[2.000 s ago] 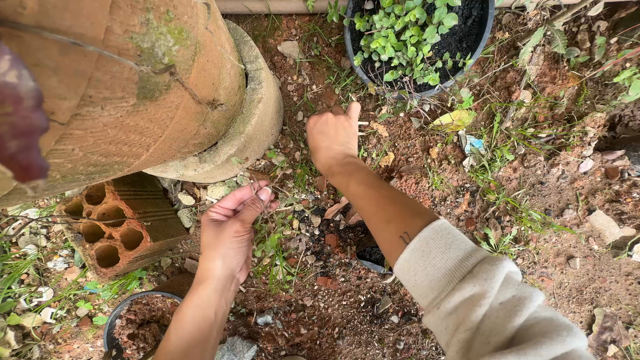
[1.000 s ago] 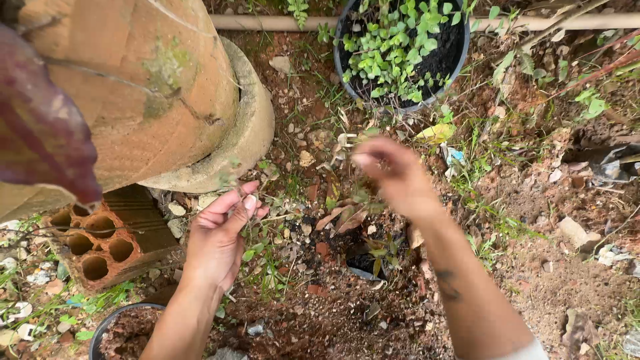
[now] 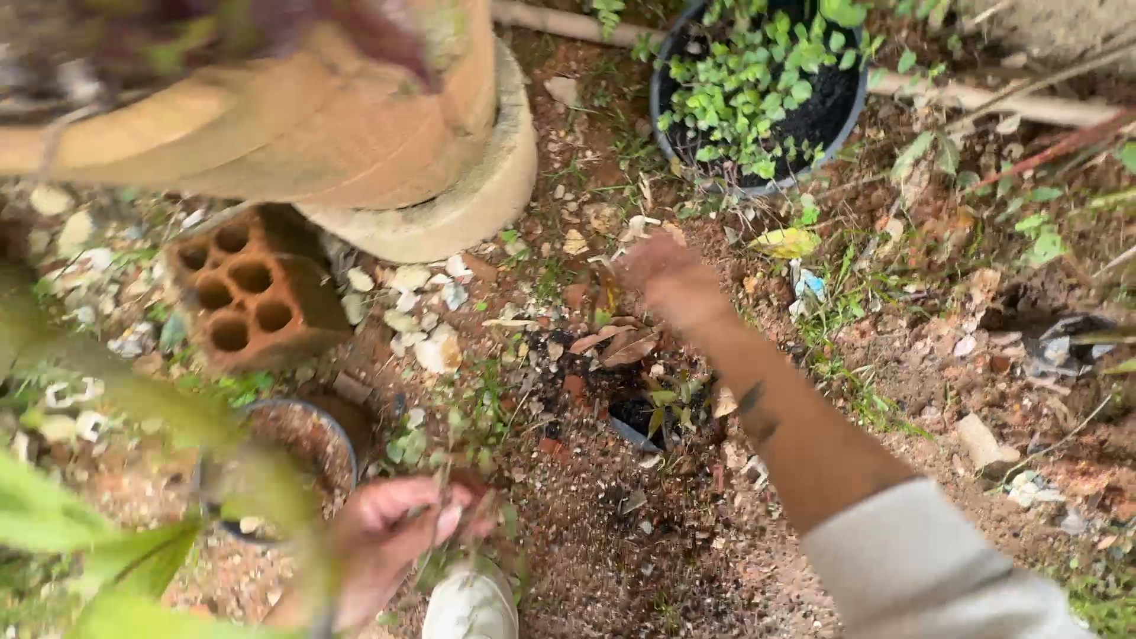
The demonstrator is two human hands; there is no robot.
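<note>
My left hand (image 3: 399, 537), blurred, pinches a thin leafy plant sprig (image 3: 439, 497) between thumb and fingers, low in the view beside a round pot of soil (image 3: 342, 426). My right hand (image 3: 661, 266) is over the ground near dry light-coloured plant scraps; it is blurred and its fingertips are unclear. Below it lie brown dry leaves (image 3: 628, 346) and a small dark plant container (image 3: 635, 430) sunk in the soil, with a small seedling (image 3: 674, 399) at it. A black pot of leafy green plants (image 3: 754, 182) stands above my right hand.
A large clay planter (image 3: 355, 151) on a round base (image 3: 479, 209) stands upper left, with a hollow clay brick (image 3: 284, 311) below it. Blurred green leaves (image 3: 133, 550) cross the lower left foreground. A pipe (image 3: 1021, 102) runs along the top, and a shoe (image 3: 470, 603) shows at the bottom.
My left hand has moved down, away from the large planter's base, still with thin stems in its fingers. The right hand has shifted about over the soil below the leafy pot. The view has shifted.
</note>
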